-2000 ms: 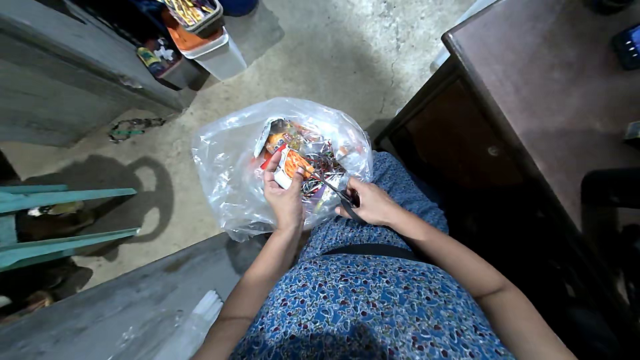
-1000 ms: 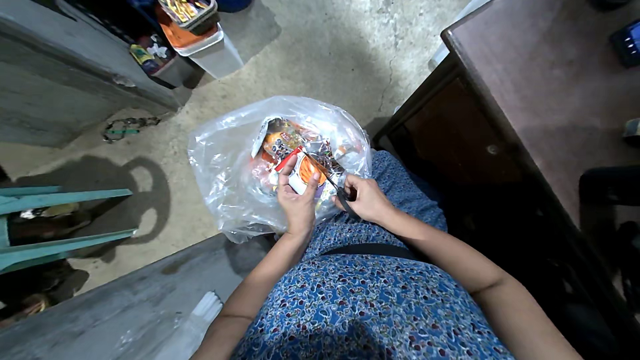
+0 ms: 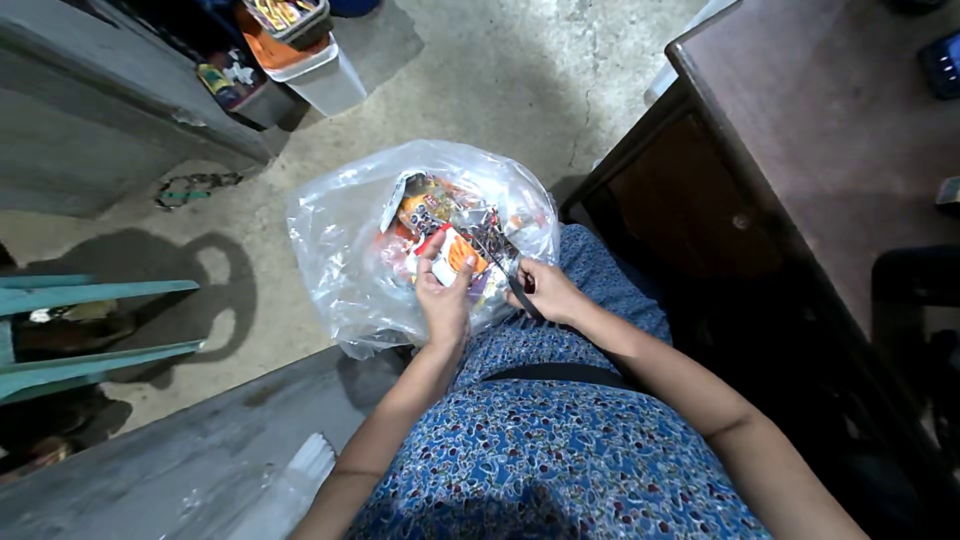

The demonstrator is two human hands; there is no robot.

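My left hand (image 3: 444, 300) holds a red, white and orange printed wrapper (image 3: 459, 255) between thumb and fingers. In my right hand (image 3: 549, 291) is a pair of scissors with black handles (image 3: 523, 295), whose blades point up and left to the wrapper's right edge. Whether the blades are apart cannot be told. Below both hands a large clear plastic bag (image 3: 330, 255) lies spread at my lap, its mouth facing up. Inside it are many crumpled snack wrappers and strips (image 3: 424, 210), in orange, silver and brown.
A brown wooden desk (image 3: 795, 112) stands on the right. At the upper left are a white plastic bin (image 3: 330, 82) and a basket of small packets (image 3: 289, 15). A green plastic chair (image 3: 97, 296) is at the left. Beside me, a grey ledge (image 3: 225, 435) bears clear plastic (image 3: 296, 480).
The wrapper in my left hand has turned and now shows its orange part towards the scissors. My right hand has stayed near the same place with the scissors.
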